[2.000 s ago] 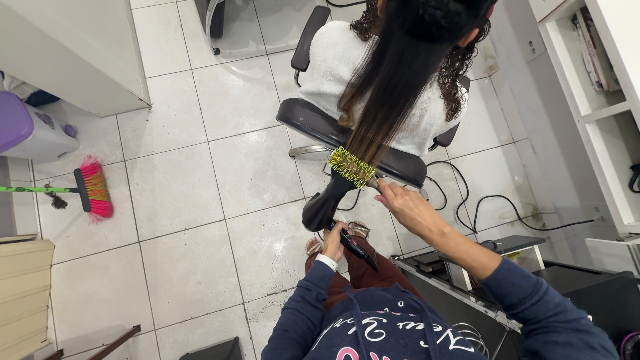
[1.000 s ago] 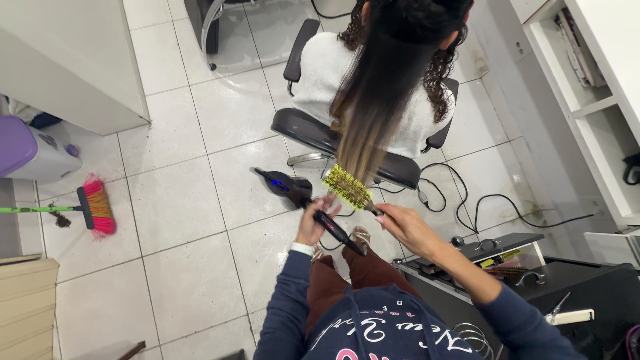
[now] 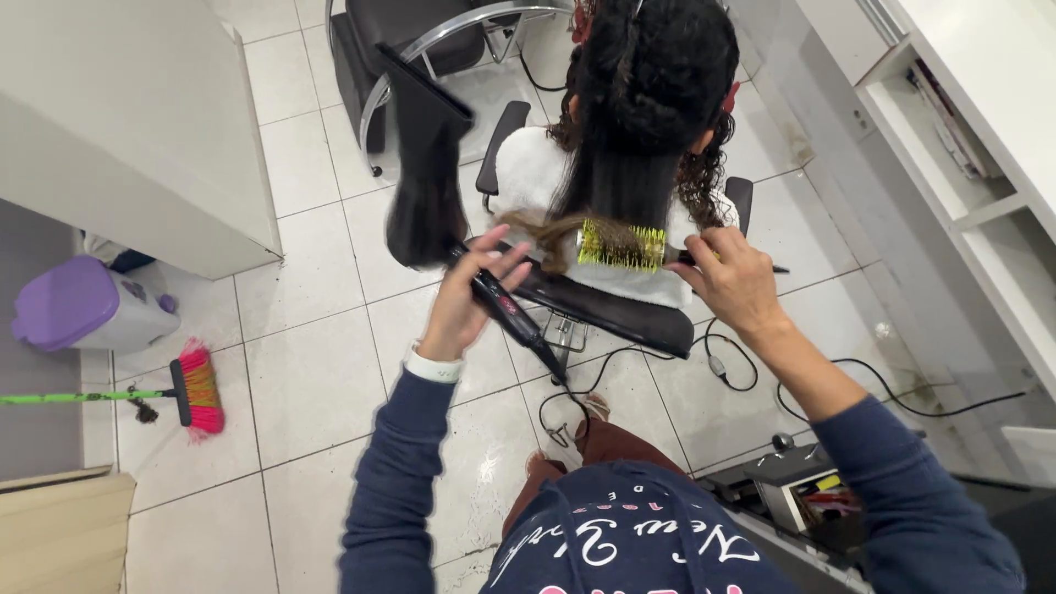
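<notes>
My right hand [image 3: 730,276] grips the handle of a round hairbrush [image 3: 623,246] with yellow-green bristles. The ends of a seated person's dark, straightened hair [image 3: 615,181] are wrapped around the brush, with lighter tips hanging past its left end. My left hand [image 3: 470,297] is at the handle of a black hair dryer [image 3: 425,165]; its thumb side rests against the handle and several fingers are spread. The dryer's flat nozzle points up, away from the hair. The person, with a white towel [image 3: 528,169] over the shoulders, sits with their back to me.
Below the hair is the black chair back [image 3: 610,313]. Black cables [image 3: 734,384] trail over the tiled floor. A trolley with tools [image 3: 792,487] stands at lower right, white shelves [image 3: 940,140] at right, another chair [image 3: 412,33] behind, and a broom [image 3: 198,392] and purple-lidded bin [image 3: 70,301] at left.
The brush has turned from slanting to nearly level, and hair is now wrapped around it. The dryer has swung from pointing left to pointing up.
</notes>
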